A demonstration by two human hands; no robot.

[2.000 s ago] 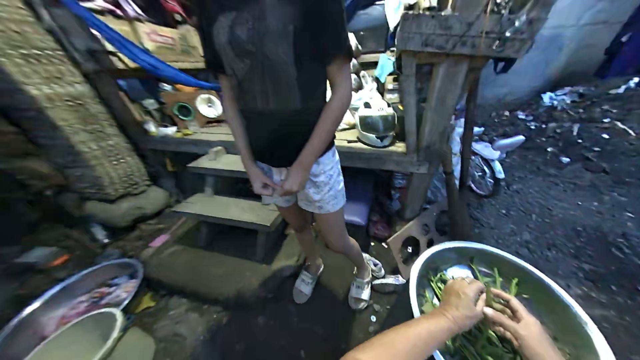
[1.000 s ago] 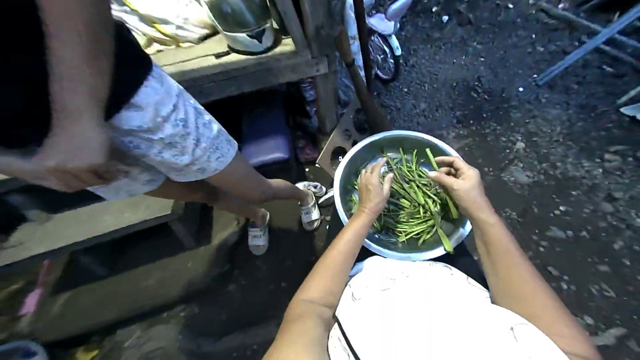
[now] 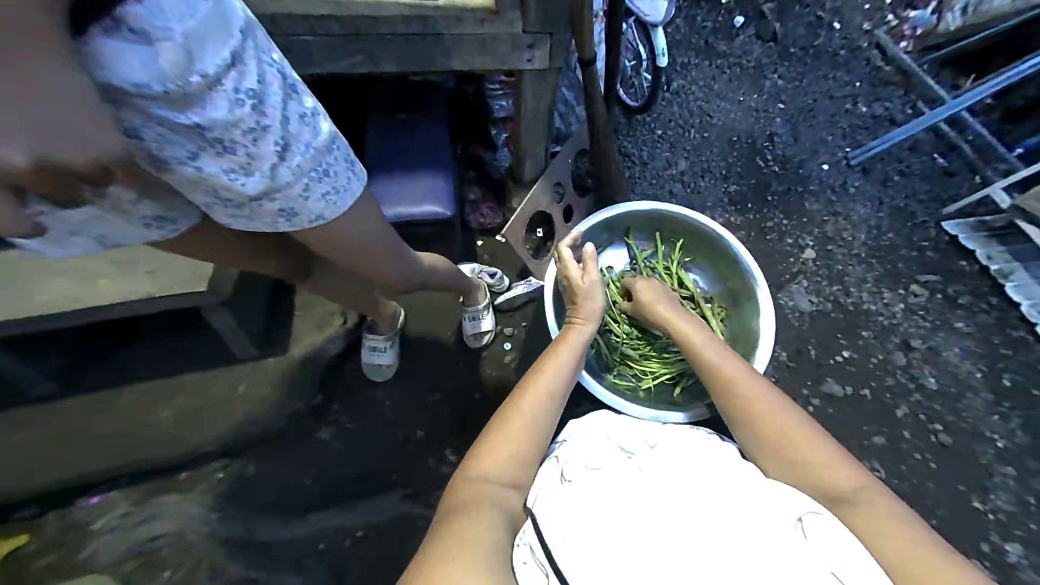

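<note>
A wide metal basin (image 3: 751, 305) stands in front of me with a heap of cut green vegetable stems (image 3: 650, 357) in it. At the basin's left side is my left hand (image 3: 580, 280), raised with its fingers apart and nothing seen in it, beside the stems. My right hand (image 3: 650, 302) reaches down into the middle of the heap with its fingers curled. Those fingertips are partly hidden among the stems, so whether they grip any cannot be told.
At the left a person in patterned shorts (image 3: 236, 122) and slide sandals (image 3: 381, 349) stands by wooden steps (image 3: 106, 284). Behind the basin are a metal plate with round holes (image 3: 552, 207), a wooden post (image 3: 536, 122) and a bicycle wheel (image 3: 639, 65). Metal bars (image 3: 942, 110) lie at upper right.
The view has turned down and right since two seconds ago. My right hand has moved from the basin's right side into the middle of the stems since one second ago.
</note>
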